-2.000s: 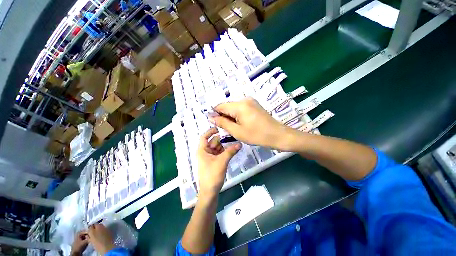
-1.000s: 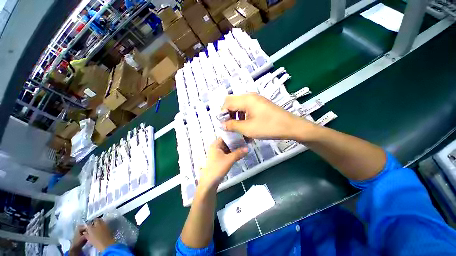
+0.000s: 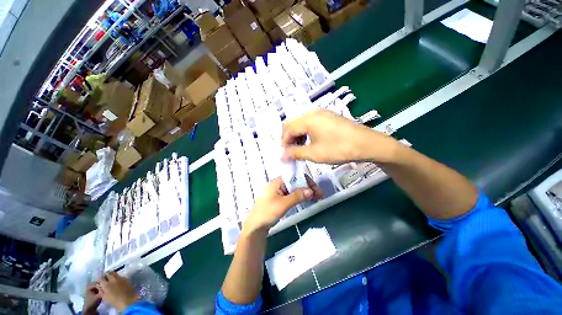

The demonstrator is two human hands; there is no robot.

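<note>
My left hand point(image 3: 278, 203) grips the lower end of a pale watch piece point(image 3: 296, 177) between thumb and fingers, just above the near part of the white tray point(image 3: 333, 200). My right hand point(image 3: 320, 138) is at the piece's upper end with curled, pinched fingers; what lies between its fingertips is blurred. Wrapped watches point(image 3: 237, 184) lie in close rows on the tray, with grey-blue ends toward me. Bare straps point(image 3: 370, 115) stick out past the tray's right edge, partly hidden by my right forearm.
A printed white sheet point(image 3: 302, 255) lies on the dark green bench before me. A small white slip point(image 3: 173, 264) lies to the left. Another filled tray point(image 3: 154, 212) stands left, beside bubble wrap point(image 3: 145, 286) and another person's hands point(image 3: 111, 292). A metal post point(image 3: 500, 37) stands at the upper right.
Both hands have moved a little right and nearer to me. The dark object between them earlier no longer shows; a pale piece now shows between my hands.
</note>
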